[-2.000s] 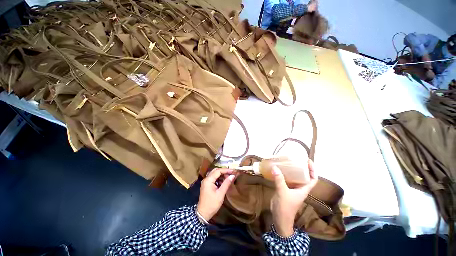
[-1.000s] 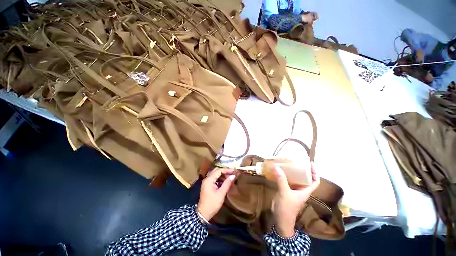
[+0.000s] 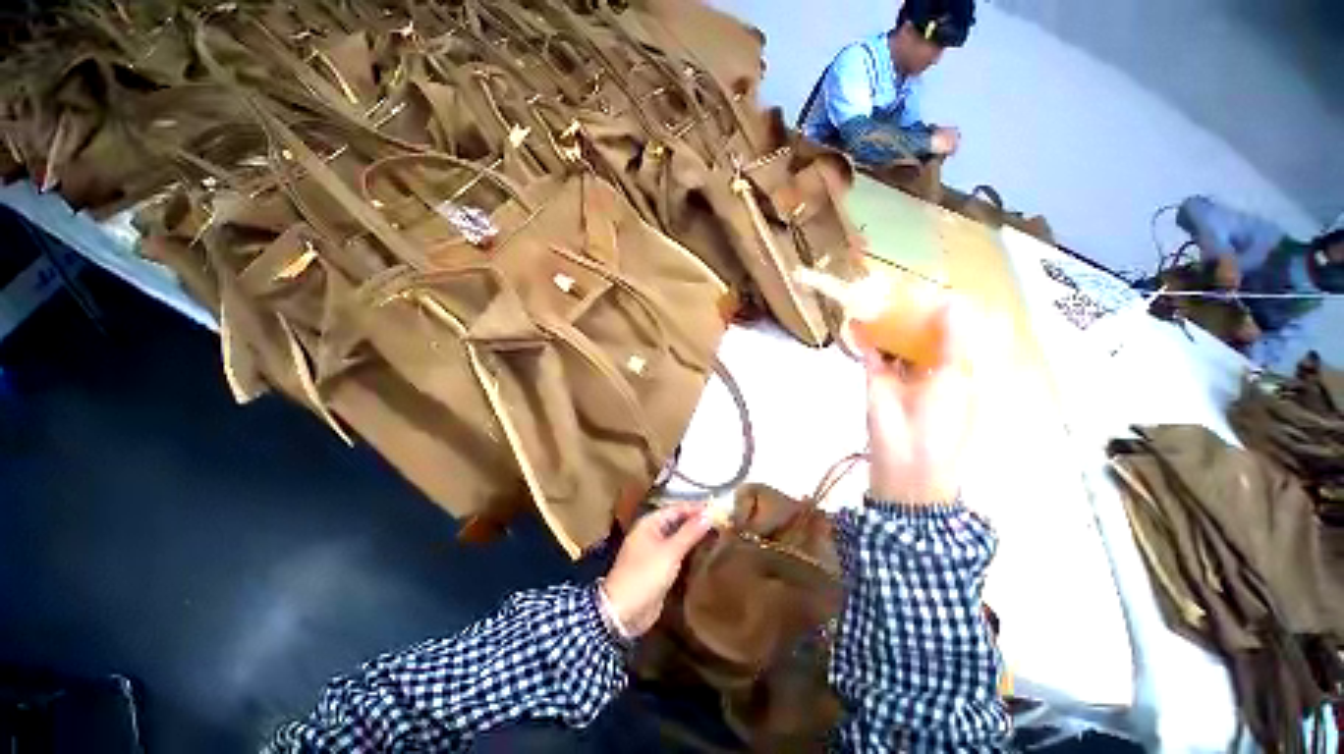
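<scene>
A brown tote bag (image 3: 759, 611) lies at the table's near edge, partly hidden by my right sleeve. My left hand (image 3: 656, 563) pinches the small yellowish zipper end tab (image 3: 719, 511) at the end of the bag's zipper (image 3: 781, 550). My right hand (image 3: 917, 420) holds the glue bottle (image 3: 899, 327) raised above the table beyond the bag, away from the tab. The bottle's pale nozzle points up and left, towards the large pile. The bottle and hand are overexposed and a little blurred.
A large pile of brown bags (image 3: 442, 339) with yellow tabs covers the table on the left. More brown bags (image 3: 1223, 545) hang over an edge at the right. A green board (image 3: 896, 228) lies on the far table (image 3: 1017, 339). Two people (image 3: 870, 103) work across it.
My right hand has lifted the glue bottle up and away from the tab. My left hand still pinches the tab, slightly further right in the picture. The view has shifted.
</scene>
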